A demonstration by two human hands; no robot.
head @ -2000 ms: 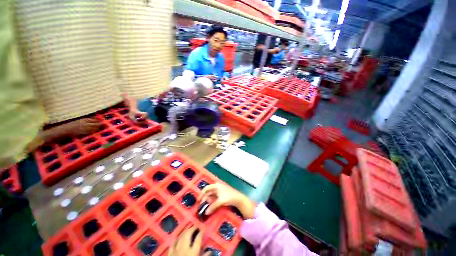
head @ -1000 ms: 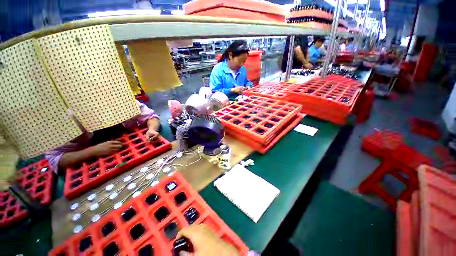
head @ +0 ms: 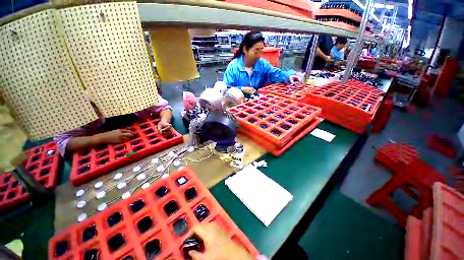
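Observation:
The near red compartment tray point(head: 152, 205) lies at the bottom centre with dark, glossy watch bodies in its pockets. One pocket at its far corner shows a watch with a whitish square on its face point(head: 181, 180). My right hand point(head: 221, 244) is over the tray's right part, cut off by the bottom edge. Its fingers are on a dark glossy watch body point(head: 193, 245); whether it is clear of its pocket is hard to tell. My left hand is not in view.
White discs on thin wires point(head: 118, 176) lie beyond the tray. A notebook point(head: 259, 193) is at right, a dark round fan point(head: 219, 129) further back. Stacked red trays point(head: 274, 119) stand beyond. A person in blue point(head: 252, 71) and another person's arms point(head: 109, 136) are across the bench.
The view has swung up and towards the left. My left hand, seen at the tray two seconds ago, is out of the picture. My right hand stays at the tray with a watch body.

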